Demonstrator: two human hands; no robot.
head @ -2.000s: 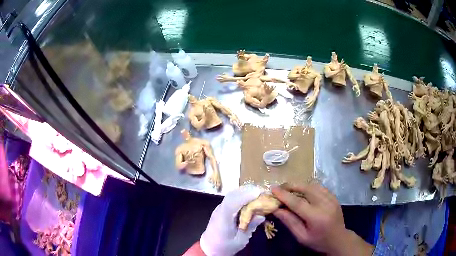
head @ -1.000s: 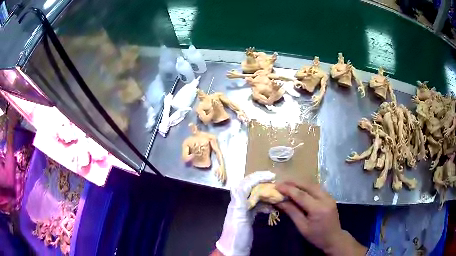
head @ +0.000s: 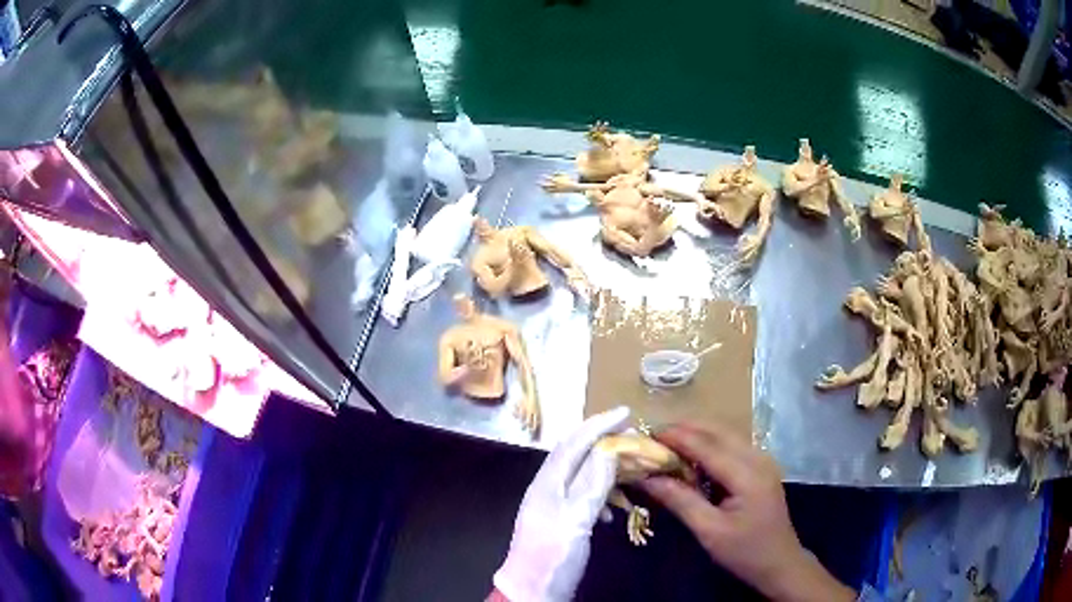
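Note:
My left hand, in a white glove, holds a tan torso just off the bench's front edge. My bare right hand grips the same piece from the right, with thumb and fingers on it. A small tan open-fingered hand hangs below the torso; where it joins is hidden. Beyond my hands a brown cardboard pad lies on the bench with shiny wet streaks. On it sits a small clear dish with a thin pale stick leaning on its rim.
Torsos stand or lie left and behind the pad. Arm parts are heaped at right. Squeeze bottles and a spare white glove lie by the slanted glass. A green belt runs behind; a lit tray and blue crates flank below.
Both hands keep hold of the torso, which has turned slightly and moved a little right since the first frame. The bench view has shifted slightly with my head.

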